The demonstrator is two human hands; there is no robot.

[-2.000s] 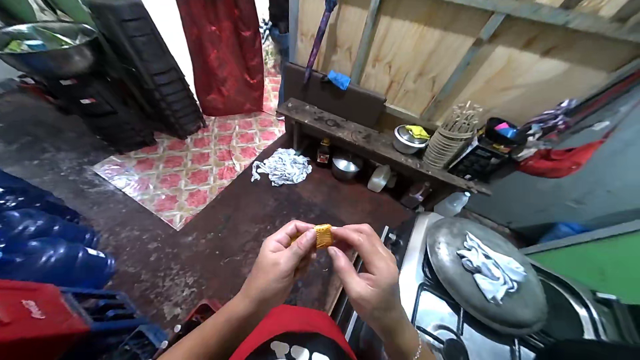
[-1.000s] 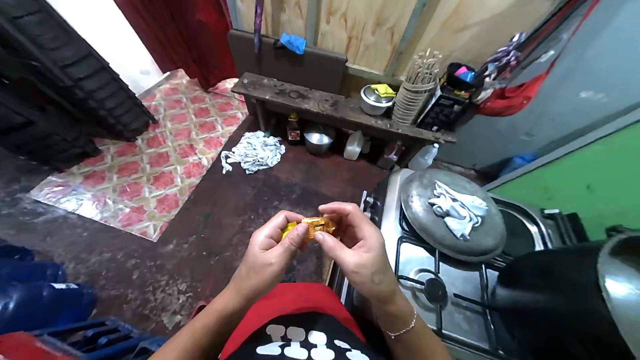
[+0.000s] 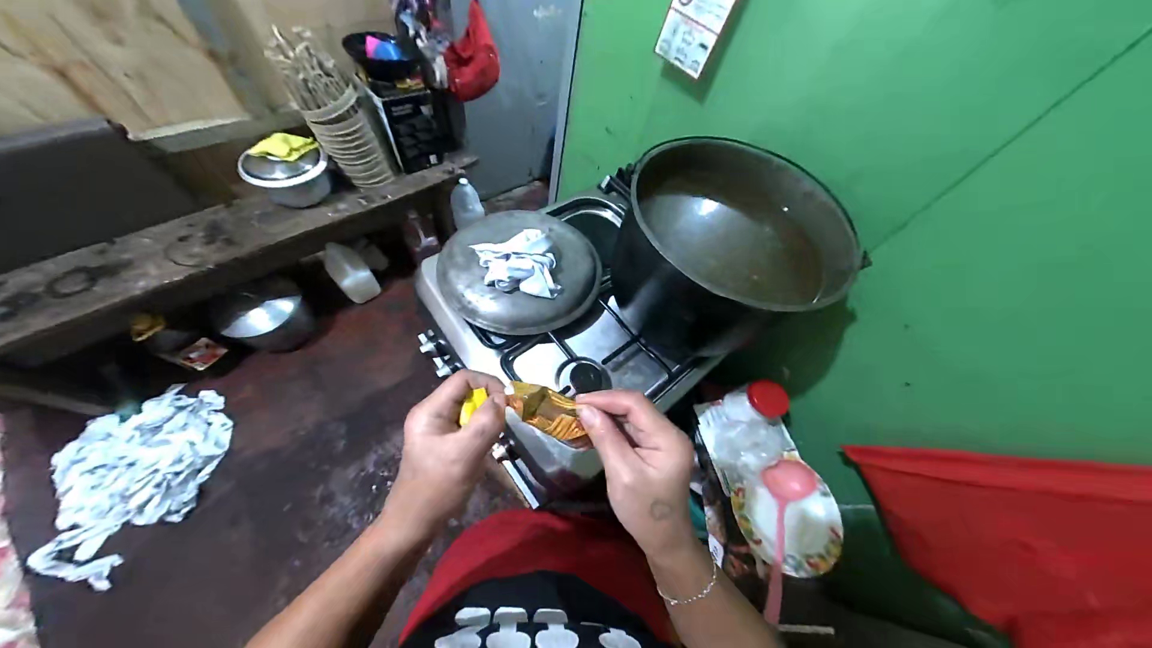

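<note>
My left hand (image 3: 454, 432) pinches a small yellow piece (image 3: 472, 407) and one end of a shiny orange-gold wrapper (image 3: 544, 412). The wrapper's other end is between the thumb and fingers of my right hand (image 3: 643, 459). It is spread between both hands, over the front edge of the gas stove (image 3: 621, 358). Beyond them a large dark pot (image 3: 693, 315) holds brownish liquid (image 3: 733, 229). To its left a round metal lid (image 3: 468, 270) lies on the stove with a crumpled white cloth (image 3: 520, 263) on top.
At right are a plate with a floral rim (image 3: 832, 540), a pink ladle (image 3: 789, 482) and a red-capped clear jar (image 3: 768, 399). A wooden bench (image 3: 243, 229) at left bears a covered metal pot (image 3: 301, 186) and stacked cups (image 3: 355, 148). White cloth (image 3: 144, 459) lies on the floor.
The view has swung right, towards the stove and green wall. The wrapper, compact and yellow in my fingers two seconds ago, is now spread out between my hands.
</note>
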